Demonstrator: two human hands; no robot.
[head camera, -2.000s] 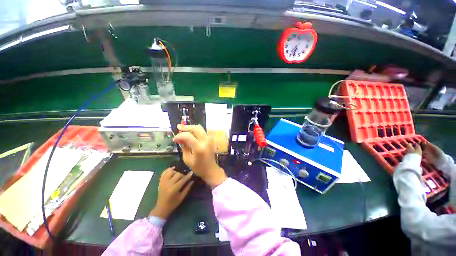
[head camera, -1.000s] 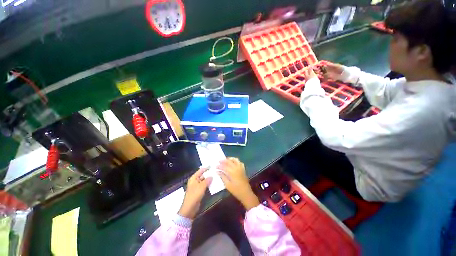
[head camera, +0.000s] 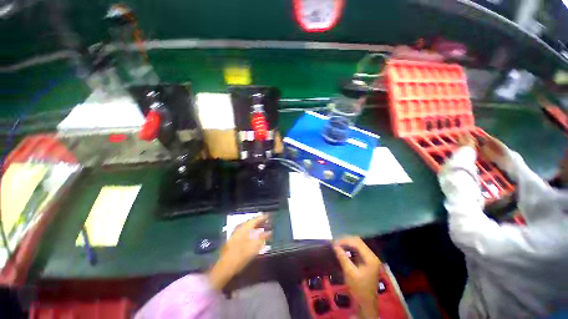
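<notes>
My left hand (head camera: 241, 248) is over the white sheet (head camera: 235, 220) at the bench edge, fingertips close together; blur hides whether they hold anything. My right hand (head camera: 362, 269) is over the red parts tray (head camera: 391, 305) below the bench edge, fingers curled. A dark patch shows between its thumb and fingers, too blurred to name. Black pieces (head camera: 341, 299) sit in the tray's pockets. A single small black piece (head camera: 205, 245) lies on the bench left of my left hand. Two black clamp fixtures stand behind, with red handles, left (head camera: 150, 125) and right (head camera: 259, 124).
A narrow white sheet (head camera: 309, 209) lies before the blue control box (head camera: 330, 156), which bears a clear cylinder (head camera: 337, 128). A yellowish slip (head camera: 111, 215) and pen (head camera: 89, 247) lie left. At right, a neighbour's sleeved arms (head camera: 464, 187) reach into an orange tray (head camera: 430, 103).
The view has swung back left. My hands, together at the narrow white sheet one second ago, are now apart: left over the bench-edge sheet, right over the parts tray.
</notes>
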